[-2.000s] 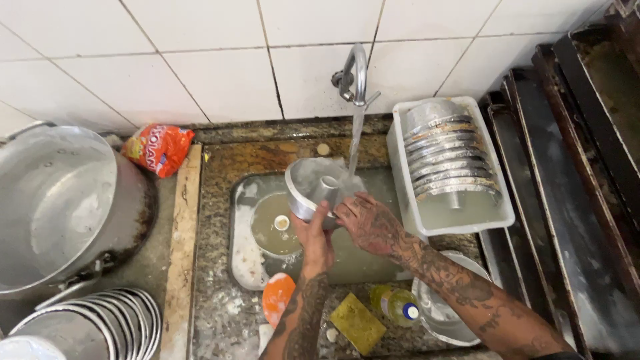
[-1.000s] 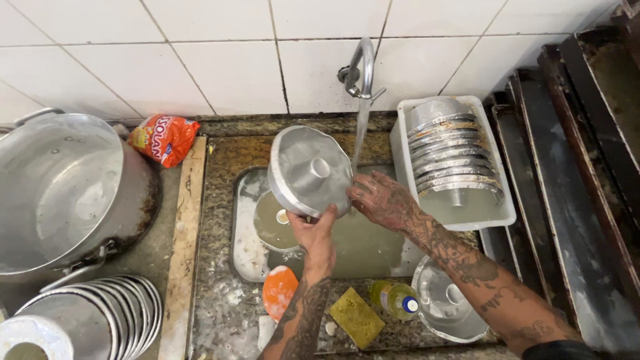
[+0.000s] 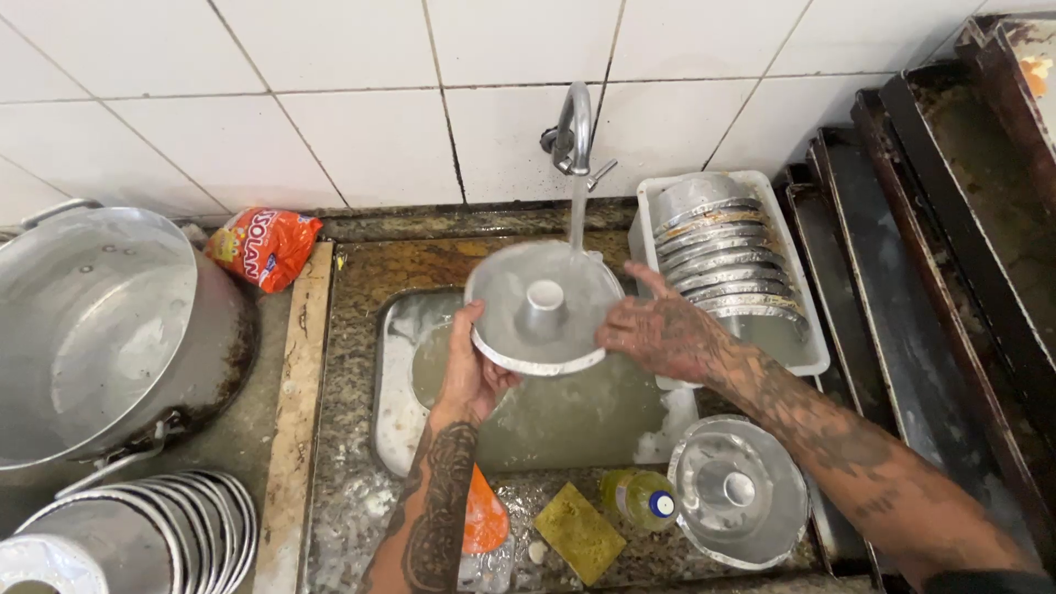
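My left hand (image 3: 474, 367) grips the left rim of a round metal tube cake pan (image 3: 511, 322), thumb on the rim and fingers under it. My right hand (image 3: 660, 330) is at the pan's right rim, its index finger raised; whether it grips the rim is unclear. The pan is tilted, its inside up, above the cloudy water of a steel sink (image 3: 396, 412). Water runs into it from a curved faucet (image 3: 580, 124). A second tube pan (image 3: 742, 495) lies on the granite counter, right of a bottle of yellow-green liquid (image 3: 639, 497) and a yellow sponge (image 3: 580, 532).
A white plastic bin (image 3: 813, 330) holds several round pans in water. Dark baking trays (image 3: 907, 313) lean at the right. At left are a large aluminum pot (image 3: 107, 330), an orange plastic bag (image 3: 268, 247) and stacked round pans (image 3: 198, 528). An orange object (image 3: 485, 516) lies by my left forearm.
The tube pan has gone from steeply tilted, left of the stream, to flatter under the running water. My left hand has moved from its lower rim to its left side.
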